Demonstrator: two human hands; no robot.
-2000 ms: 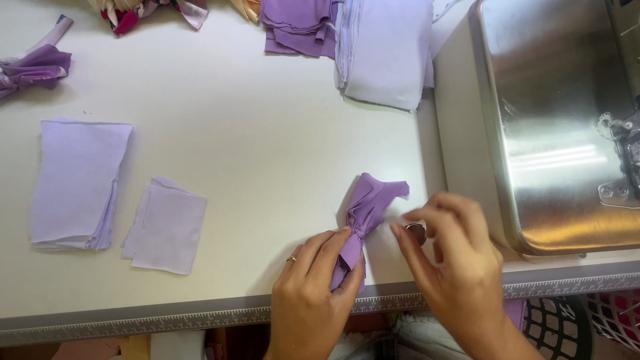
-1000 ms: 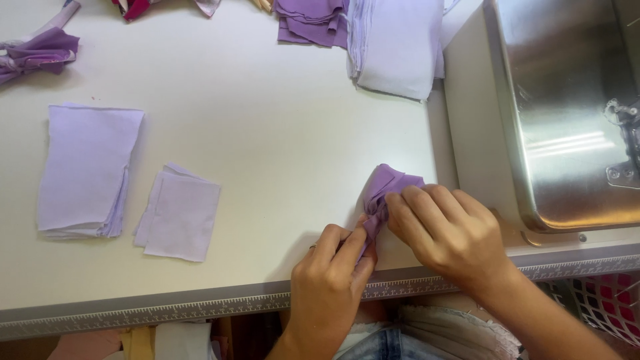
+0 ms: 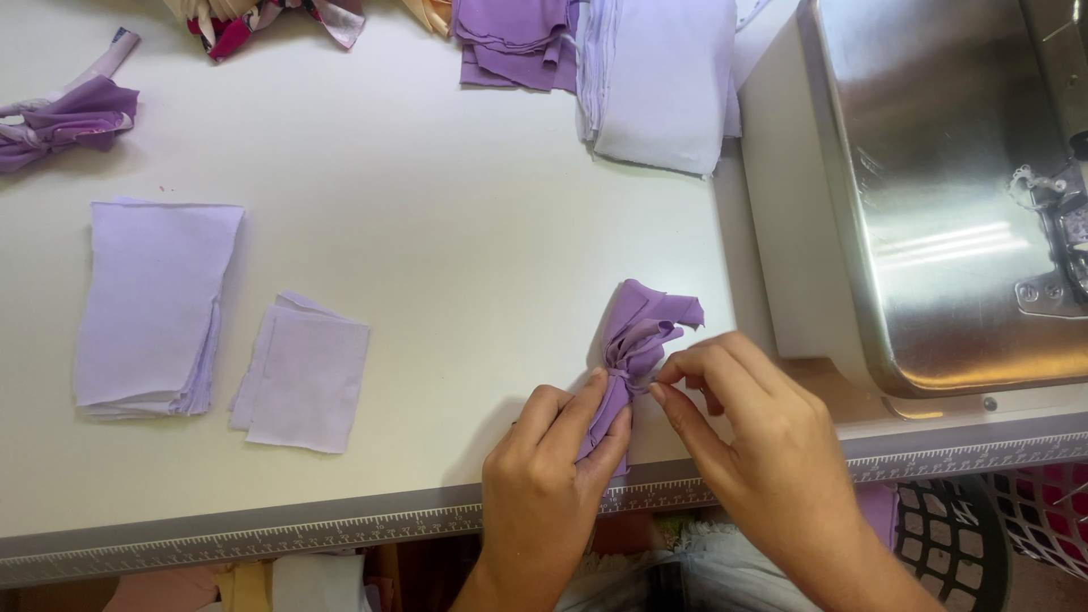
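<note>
A gathered bundle of purple fabric (image 3: 642,327) lies near the table's front edge, cinched at its middle by a narrow band. My left hand (image 3: 552,467) holds its lower part between thumb and fingers. At the cinched middle, the thumb and index fingertip of my right hand (image 3: 748,425) are close together by the band; whether they pinch a bit of it is too small to tell. To the left lie a thick stack of pale lilac fabric pieces (image 3: 157,297) and a smaller stack of similar pieces (image 3: 310,374).
At the right stands a sewing machine with a shiny metal bed (image 3: 935,212). Folded pale fabric (image 3: 667,85) and purple fabric (image 3: 518,42) lie at the back, a tied purple bundle (image 3: 72,127) at far left. A measuring tape (image 3: 340,531) runs along the front edge; plastic baskets (image 3: 952,535) stand below.
My right hand, away from the bundle two seconds ago and over its upper part one second ago, is now at its right side by the cinched middle. My left hand stays on the bundle.
</note>
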